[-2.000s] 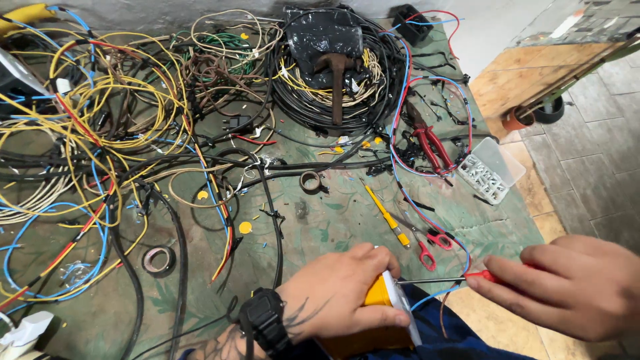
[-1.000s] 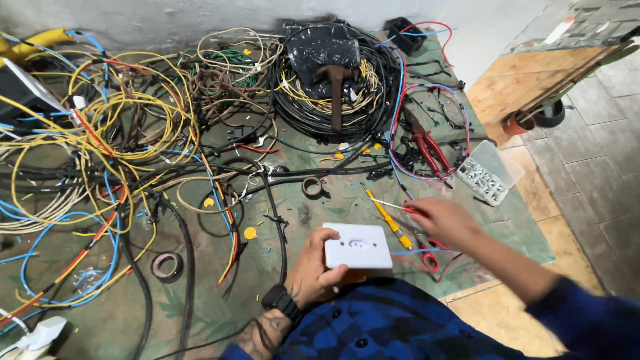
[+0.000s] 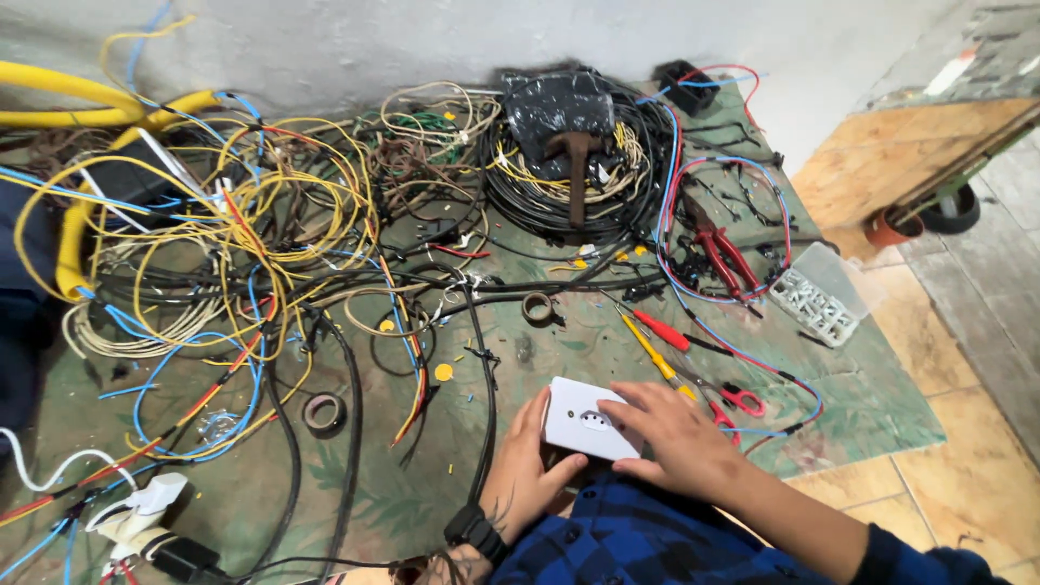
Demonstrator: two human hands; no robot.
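Note:
Between my hands is a white wall socket plate [image 3: 573, 418], face up, with a small oval outlet and a screw at its left. My left hand [image 3: 524, 463] grips its left edge, thumb at the lower side. My right hand [image 3: 674, 435] rests its fingers on the right part and holds that side. On the cloth-covered table just beyond lie a red-handled screwdriver [image 3: 660, 329] and a yellow screwdriver [image 3: 650, 349]. Red-handled scissors [image 3: 741, 400] lie right of them, partly behind my right hand. Any box under the plate is hidden.
Tangled yellow, blue and red wires [image 3: 276, 219] cover the left side. A hammer [image 3: 578, 171] lies on a coil of black cable [image 3: 520, 207]. Red-handled pliers [image 3: 719, 248] and an open plastic case [image 3: 821, 301] are at right. Tape rolls [image 3: 324, 414] and a power plug [image 3: 162, 496] lie left.
The red-handled screwdriver, in my right hand before, now lies on the table beside the yellow one. My right hand has moved left onto the plate.

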